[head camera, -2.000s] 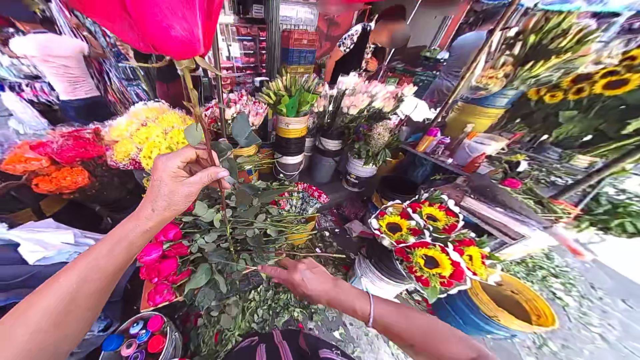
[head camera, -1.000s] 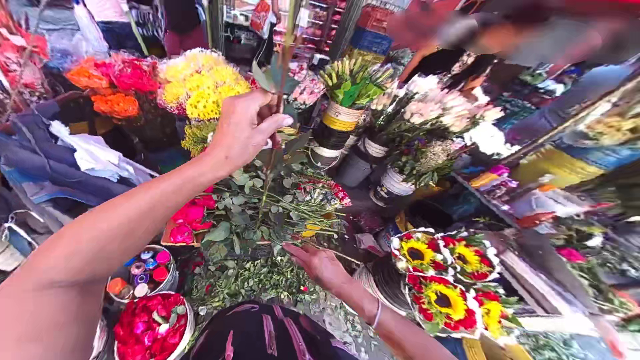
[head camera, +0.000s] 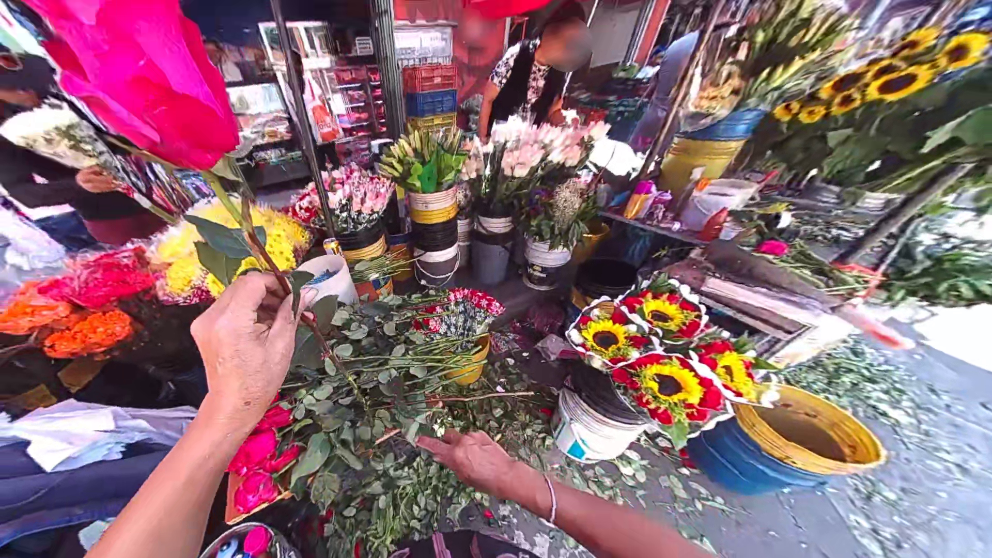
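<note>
My left hand (head camera: 252, 333) is closed on the upper stem of a long-stemmed pink rose (head camera: 159, 77), whose large bloom rises at the upper left. Leaves sprout from the stem just above the fingers. Below and to the right, my right hand (head camera: 469, 457) is low over the greenery, its fingers close to the lower stems and leaves; whether it grips one is hidden. Eucalyptus-like leafy stems (head camera: 349, 387) spread between the hands. Pink roses (head camera: 260, 465) lie under my left forearm.
Sunflower-and-rose bouquets (head camera: 666, 380) stand in a white bucket (head camera: 593, 426) beside a blue and yellow tub (head camera: 806, 434). Buckets of pale pink flowers (head camera: 527, 155) are ahead, with a person (head camera: 527, 85) behind them. Yellow (head camera: 209, 240) and orange flowers (head camera: 93, 333) are left. Cut leaves litter the ground.
The view has swung down and back up. The rose bloom, out of frame one second ago, shows again at the upper left. My left hand stays on the stem.
</note>
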